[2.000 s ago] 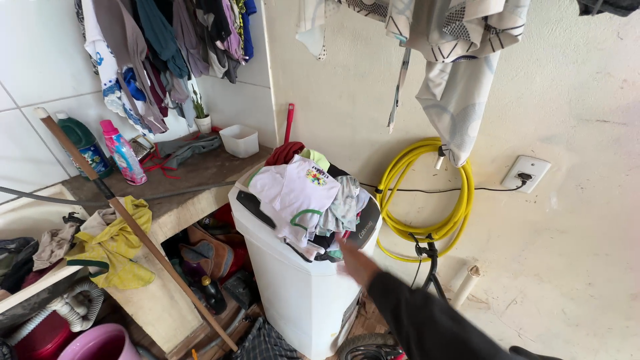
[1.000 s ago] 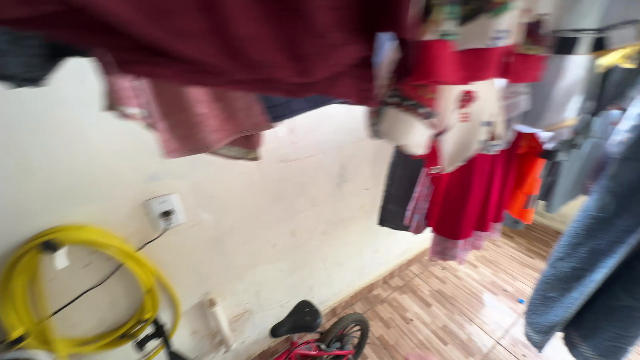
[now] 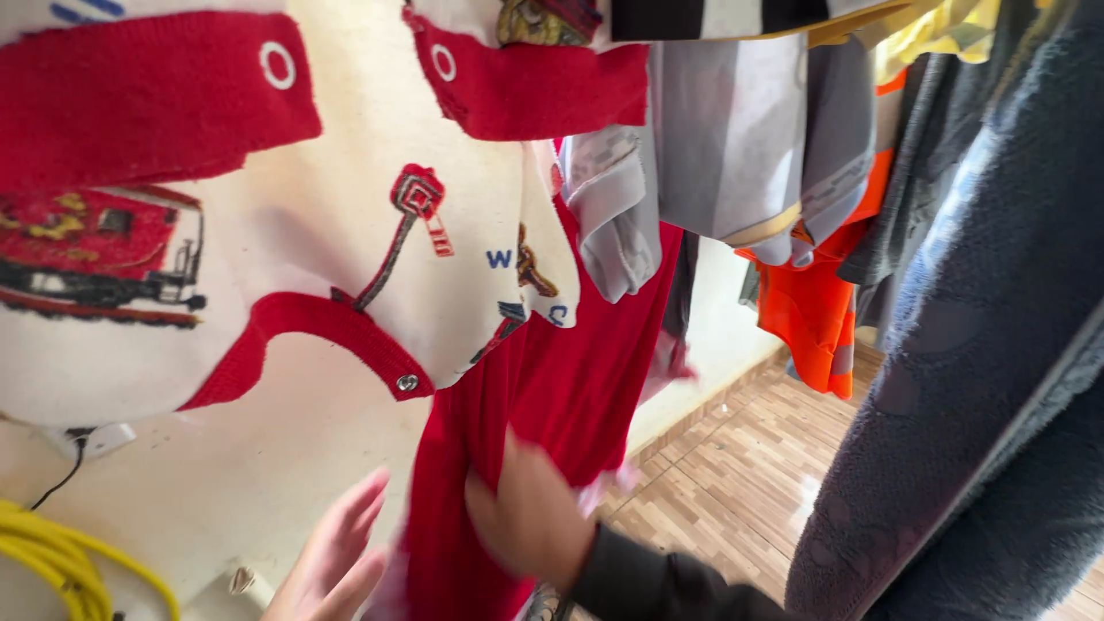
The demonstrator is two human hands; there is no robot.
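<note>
My right hand, blurred and in a dark sleeve, is against the lower part of a hanging red cloth garment; whether its fingers grip the cloth cannot be told. To the left of that garment, my left hand is raised with fingers apart and nothing in it. Above both hands hangs a white printed baby bodysuit with red trim and a metal snap at its lower edge. Pale grey garments hang to the right of it.
A dark blue towel hangs close on the right. Farther back is an orange garment above the wood-patterned tile floor. At lower left, a coiled yellow hose and a wall outlet are on the pale wall.
The view has swung right from the white bin with clothes on it to the hanging laundry. Both hands are now in view, the right one at the red garment.
</note>
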